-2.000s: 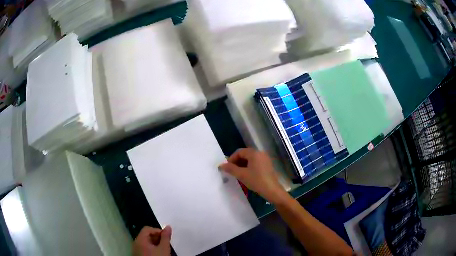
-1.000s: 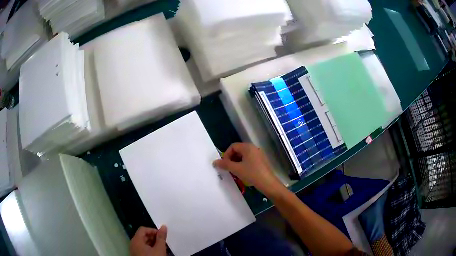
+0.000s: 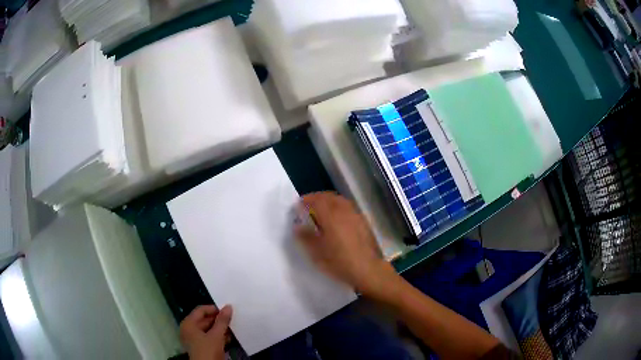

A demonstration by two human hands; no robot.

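Note:
A flat white back sheet (image 3: 246,246) lies tilted at the near edge, covering what is under it. My left hand (image 3: 206,332) is at the lower left, cut off by the bottom edge, its thumb and fingers pinching the sheet's left edge. My right hand (image 3: 337,239) is blurred over the sheet's right side, fingers curled. A small yellow bit shows at its fingertips, perhaps a scissors loop; whether it is held is unclear.
Dark blue solar cell stack (image 3: 425,165) with white strips lies at right, beside a light-green sheet (image 3: 488,133). A pale-green plate stack (image 3: 126,281) is at near left. White stacks (image 3: 200,91) stand behind. A blue stool (image 3: 457,281) and wire basket (image 3: 604,197) are at right.
My right hand has moved from the sheet's right edge further over the sheet and turned palm down. The red loop beside the sheet no longer shows. My left hand stays at the left edge.

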